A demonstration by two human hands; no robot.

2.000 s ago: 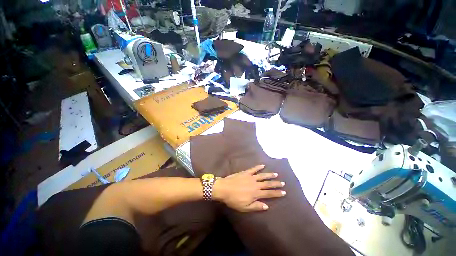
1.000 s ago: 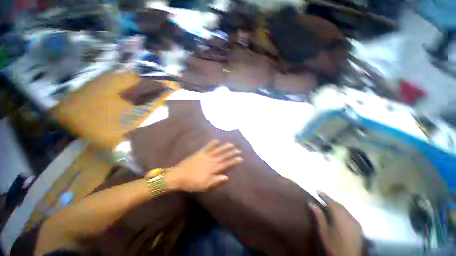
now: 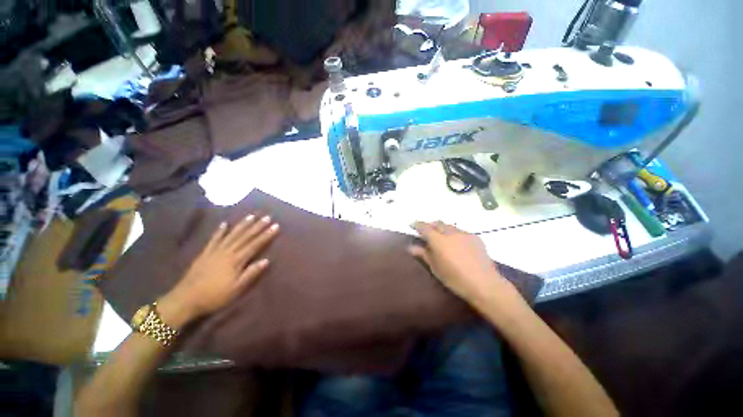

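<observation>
A large dark brown garment panel (image 3: 326, 285) lies across the white table in front of the sewing machine and hangs over the front edge. My left hand (image 3: 224, 265), with a gold watch at the wrist, lies palm down on its left part, fingers spread. My right hand (image 3: 452, 256) rests on the panel's upper edge at the right, fingers bent; whether it pinches the cloth cannot be told. The white and blue JACK machine (image 3: 456, 130) stands behind the panel, its needle area left of centre and beyond the cloth.
Black-handled scissors (image 3: 466, 175) lie under the machine arm. A tray of small tools (image 3: 672, 204) and a red-handled tool (image 3: 621, 238) are at the right. Brown cut pieces (image 3: 244, 114) are piled behind. Cardboard (image 3: 41, 285) with a small brown piece (image 3: 90, 238) is at the left.
The view has swung right, bringing the whole machine into sight. My right hand has come into view and now rests on the panel. The panel now lies more crosswise, with my left hand still on it.
</observation>
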